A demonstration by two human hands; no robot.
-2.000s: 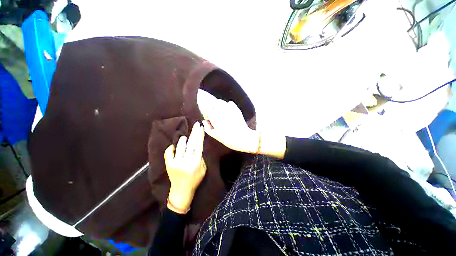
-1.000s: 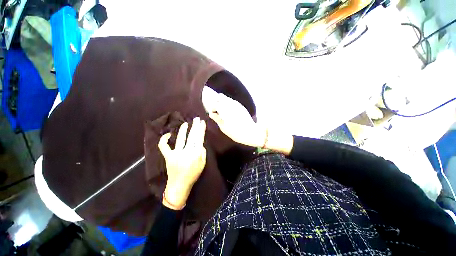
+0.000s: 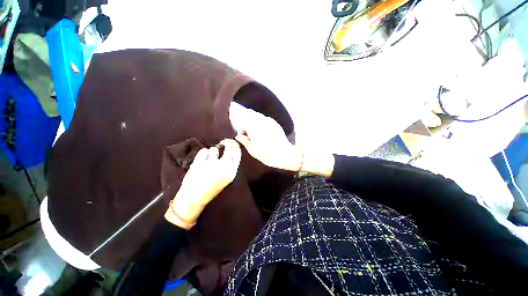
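Note:
A dark brown garment [image 3: 127, 121] is spread over the padded form, whose white edge [image 3: 61, 245] shows at the lower left. A thin pale zip line [image 3: 127, 224] runs diagonally to a folded flap of brown cloth [image 3: 173, 167]. My left hand [image 3: 208, 176] lies on the garment by this flap, with its fingers bent and pinching cloth near the neckline. My right hand [image 3: 263, 139] is at the round neckline [image 3: 231, 87], its fingers partly over the opening. Its thumb and finger meet the cloth edge close to my left fingertips.
A steam iron [image 3: 370, 29] with an orange handle rests on the white table [image 3: 324, 98] at the upper right. Cables [image 3: 483, 118] loop at the right. A light blue crate [image 3: 65, 69] and a darker blue one [image 3: 26, 115] stand at the left.
My left hand has turned and its spread fingers have drawn together, closing on cloth beside my right hand. My right hand stays at the neckline. The view has shifted slightly.

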